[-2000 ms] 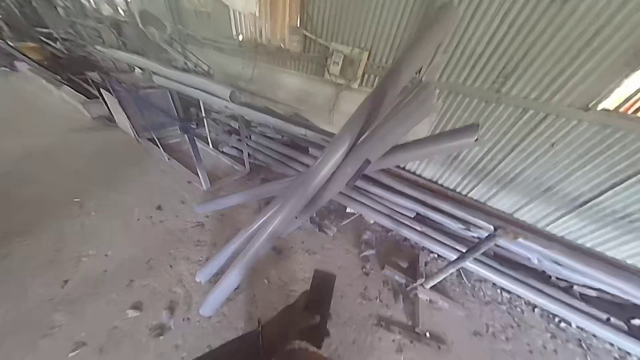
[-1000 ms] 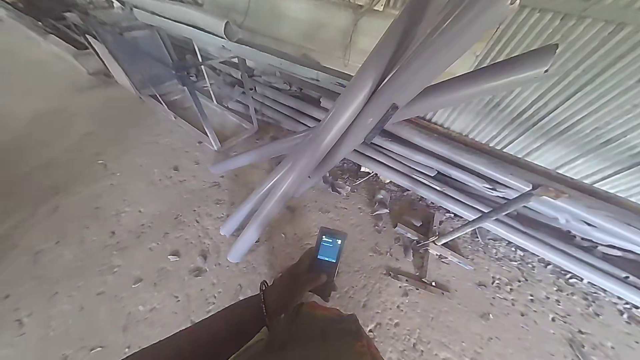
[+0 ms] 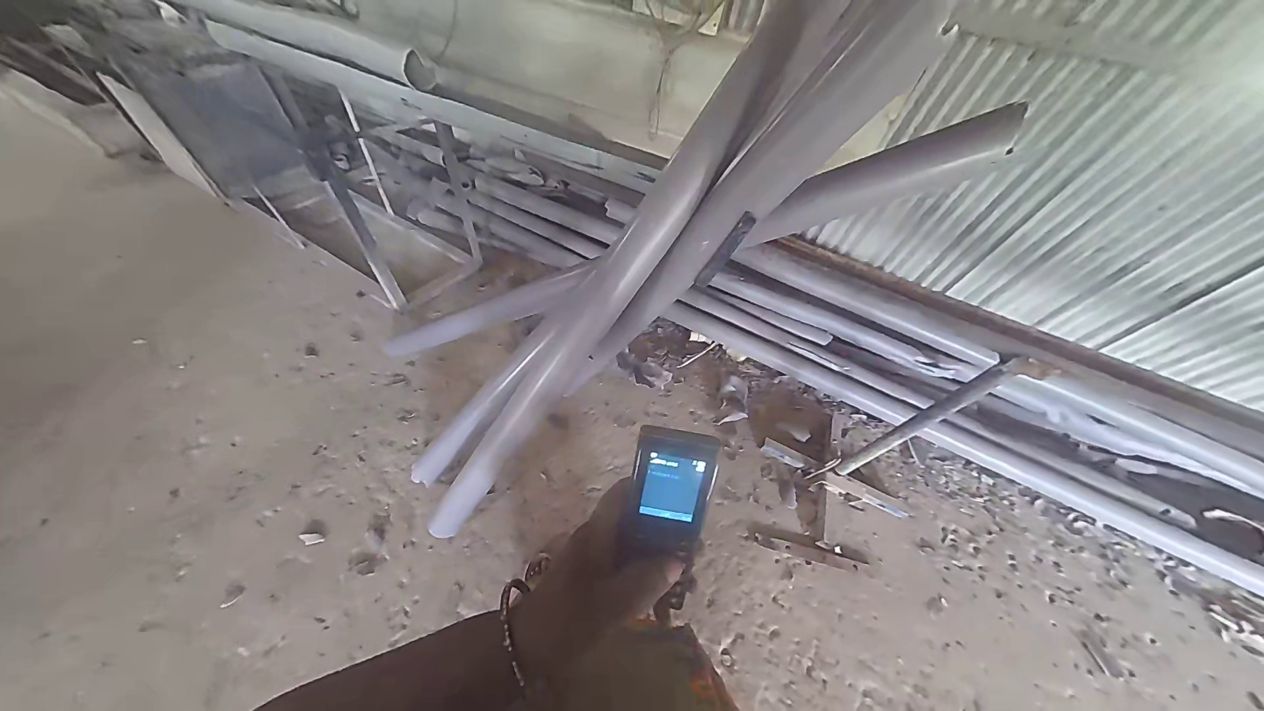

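Note:
My left hand point(image 3: 592, 583), with a bracelet at the wrist, comes in from the bottom left and grips a small mobile phone point(image 3: 673, 484). The phone stands upright with its screen lit and its lower part under my thumb. Small writing shows on the screen. Beyond the phone, several long grey pipes point(image 3: 642, 247) lean at a slant and cross one another, their lower ends near the dirt floor. My right hand is not in view.
Long pipes point(image 3: 849, 360) lie stacked along a corrugated metal wall point(image 3: 1106, 217). A thin slanted bar point(image 3: 923, 415) juts out from them over scrap pieces. A metal frame point(image 3: 360, 237) stands at the left. Rubble and stones dot the dirt floor point(image 3: 247, 444).
The phone's screen looked dark two seconds ago and is lit in the later frames. My left hand keeps hold of the phone. The view has shifted towards the pipes.

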